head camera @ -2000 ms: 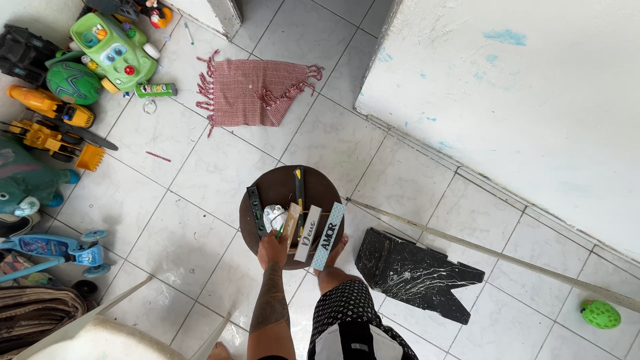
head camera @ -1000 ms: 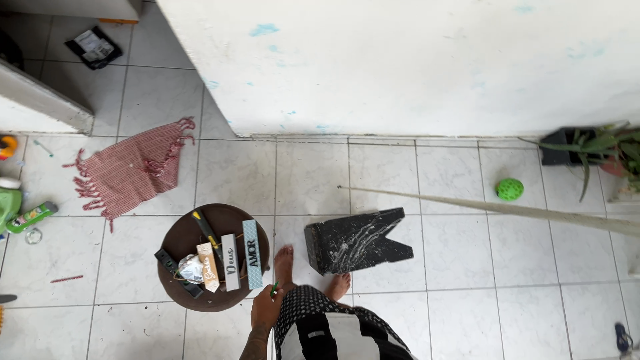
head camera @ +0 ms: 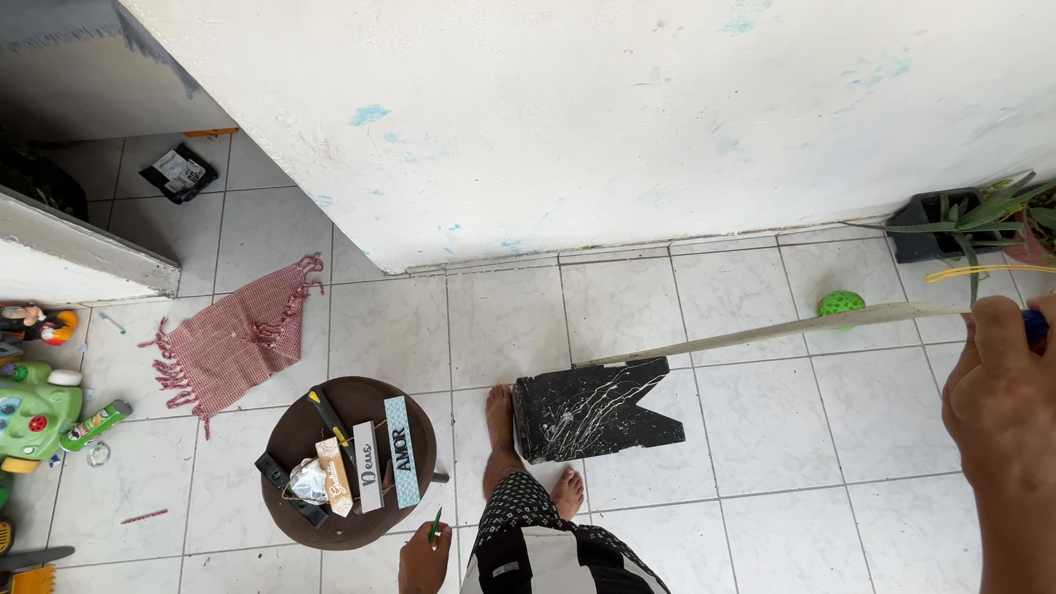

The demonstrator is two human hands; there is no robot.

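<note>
My left hand [head camera: 425, 558] is closed around a green pencil [head camera: 435, 525], just below a round brown stool [head camera: 285, 412]. On that stool lie a yellow and black utility knife [head camera: 332, 419], a dark bar-shaped tool [head camera: 292, 490], a crumpled whitish bundle [head camera: 308, 480] and several small lettered plaques, one of them light blue [head camera: 402, 452]. At the right edge, my right hand [head camera: 1002, 379] is raised with its fingers curled around a blue object [head camera: 1034, 326], mostly hidden. A long pale strip [head camera: 759, 330] runs from near a black paint-marked wooden piece [head camera: 598, 412] to that hand.
My bare feet are beside the black piece. A white wall [head camera: 619, 124] stands ahead, with a green ball [head camera: 841, 305] and a potted plant [head camera: 932, 223] near its base. A red woven cloth [head camera: 239, 342] and toys [head camera: 41, 412] are on the tiled floor at left.
My right hand has come into view at the right edge, where it was absent one second ago. My left hand has left the stool top, where it was two seconds ago. The view has swung right.
</note>
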